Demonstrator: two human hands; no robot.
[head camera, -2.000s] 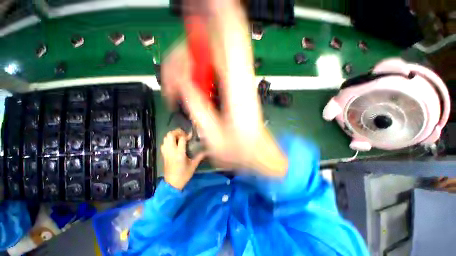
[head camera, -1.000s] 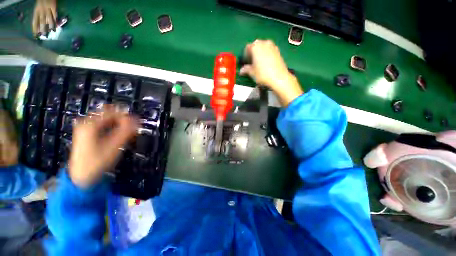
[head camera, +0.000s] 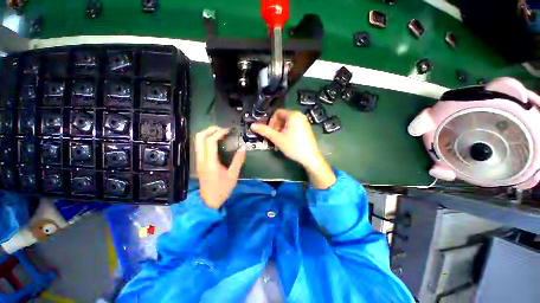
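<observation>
The black toggle press (head camera: 266, 47) stands on the green bench in front of me, with its red handle (head camera: 275, 12) sticking up. A small black unit (head camera: 254, 131) sits at the nest under the plunger. My right hand (head camera: 291, 135) has its fingertips on that unit from the right. My left hand (head camera: 218, 163) is just left of the nest, thumb and fingers apart, holding nothing visible. Several loose black units (head camera: 331, 93) lie in a cluster right of the press.
A black parts tray (head camera: 182, 118) with units in its pockets lies on the left. A pink fan (head camera: 514, 133) stands on the right. Units with lighter rims (head camera: 377, 19) lie on the green conveyor behind a white strip. A blue bin (head camera: 127, 237) is below left.
My right hand has come back from the conveyor behind the press to the nest. My left hand has moved from over the tray to beside the nest. The view has shifted.
</observation>
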